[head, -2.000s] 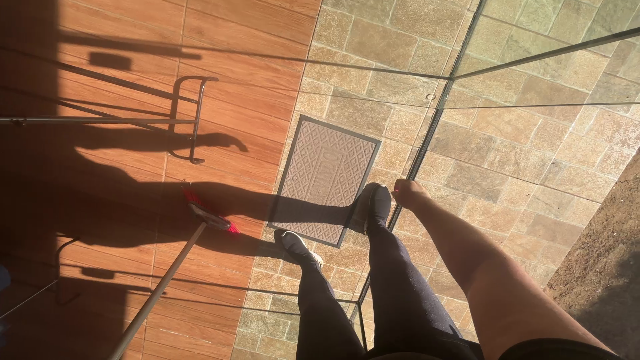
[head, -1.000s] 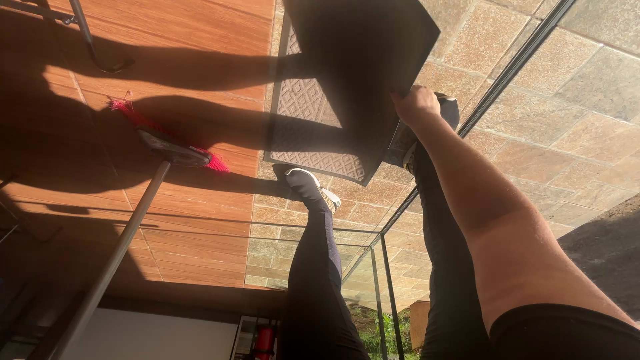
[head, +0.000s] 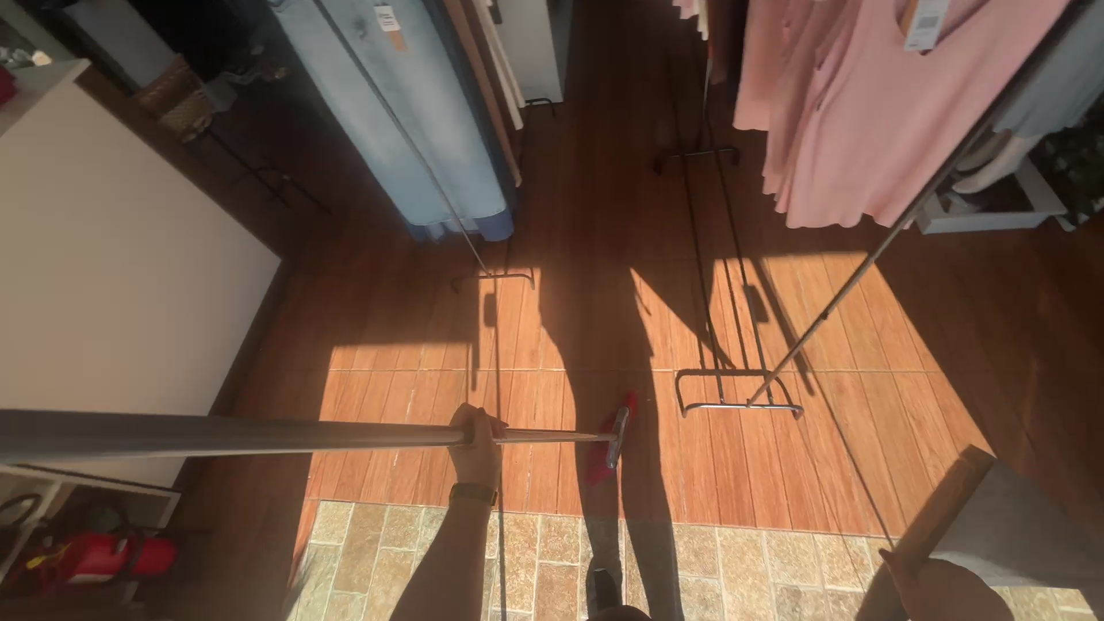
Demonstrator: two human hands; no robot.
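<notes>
My left hand (head: pixel 474 444), with a band on its wrist, is closed around the long metal handle (head: pixel 302 435) of a broom or mop. Its narrow head (head: pixel 617 438) with red fringe or bristles rests on the wood-look floor, inside my shadow. At the lower right, my right hand (head: pixel 944 591) grips the edge of a flat grey doormat (head: pixel 1009 522), raised off the floor and partly cut off by the frame. Below, a small part of one shoe (head: pixel 604 588) shows on the stone-look tiles.
Metal clothes racks stand ahead, one with pink garments (head: pixel 828 112) and one with denim (head: pixel 423 112). The right rack's foot (head: pixel 742 405) is near the broom or mop head. A white panel (head: pixel 112 250) is at left, with a red fire extinguisher (head: pixel 103 556) below it.
The view has swung toward the racks. The doormat lay flat two seconds ago and is now lifted in my right hand. My left hand, unseen earlier, now shows on the handle.
</notes>
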